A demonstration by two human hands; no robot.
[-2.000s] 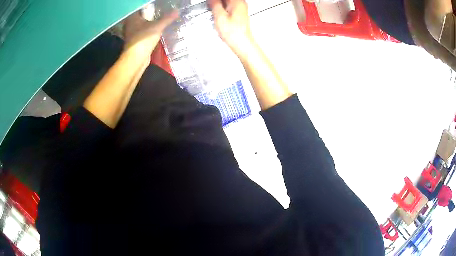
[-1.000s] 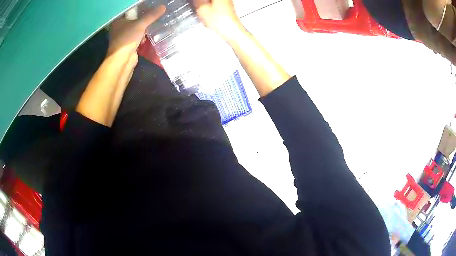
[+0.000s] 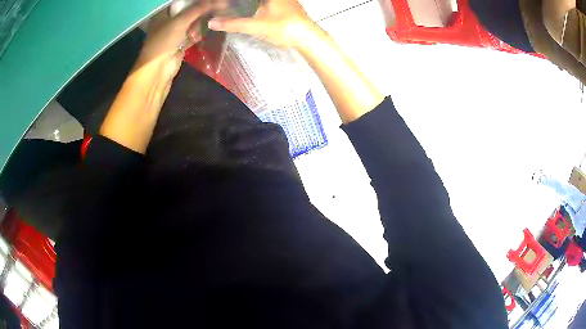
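Note:
My left hand [image 3: 172, 40] is at the top left beside the green bench edge, fingers reaching right and partly cut off by the top edge. My right hand [image 3: 273, 24] is close beside it, thumb pointing left. Something greyish and shiny shows between the hands; I cannot tell what it is or which hand grips it. A clear plastic tray [image 3: 257, 71] with ridged slots lies below my right hand, washed out by glare. A small white piece is at the top edge near my left fingers.
The green bench [image 3: 71, 54] curves across the upper left. A red stool part [image 3: 204, 56] shows beside the clear tray. A blue basket [image 3: 299, 125] is on the pale floor beyond my lap. A red stool [image 3: 443, 32] and part of a person are top right; more red stools [image 3: 530, 252] are far right.
My right hand has moved left, closer to my left hand, and its thumb now points across. The clear tray looks tilted differently under the hands. A light blue shape has moved up at the far right.

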